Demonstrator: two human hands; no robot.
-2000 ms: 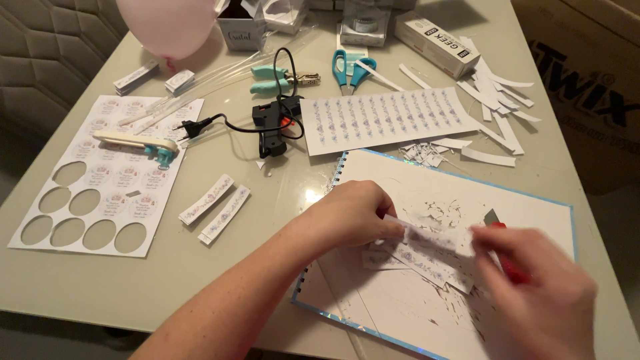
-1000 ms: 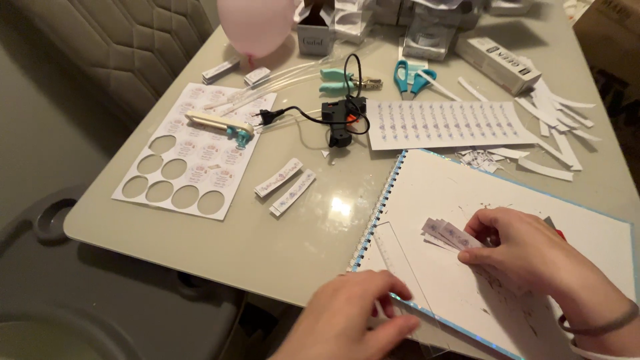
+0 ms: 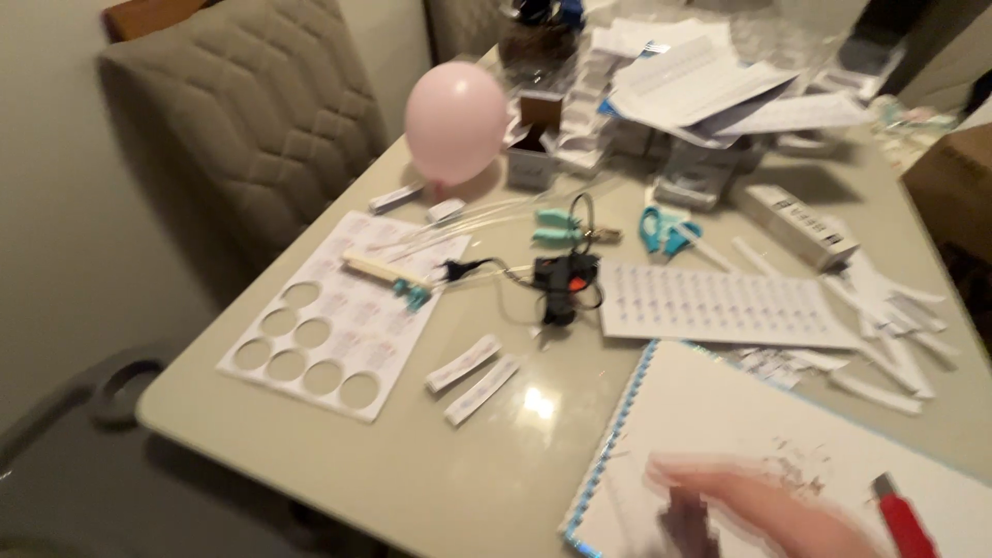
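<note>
My right hand (image 3: pixel 752 496) is blurred over the white spiral-bound pad (image 3: pixel 697 403), its fingers pointing left. A dark shape lies under the fingers; whether it is shadow or something held cannot be told. Small dark scraps (image 3: pixel 798 465) lie on the pad beyond the hand. To its right is a red-handled tool with a grey tip (image 3: pixel 903 515). My left hand is out of view. Two printed paper strips (image 3: pixel 465 363) lie side by side left of the pad. A printed sheet of small motifs (image 3: pixel 721 306) lies behind the pad.
A sheet with round cut-outs (image 3: pixel 356 310) lies at left under a cream-and-teal tool (image 3: pixel 387 279). Behind are a black corded device (image 3: pixel 559 287), mint-handled pliers (image 3: pixel 558 226), teal scissors (image 3: pixel 666 231), a pink balloon (image 3: pixel 457 124), a long box (image 3: pixel 798 225) and paper offcuts (image 3: pixel 883 310).
My left hand has left the view. The small printed strips seen in my right hand a second ago are not clearly visible. The view has swung up and left.
</note>
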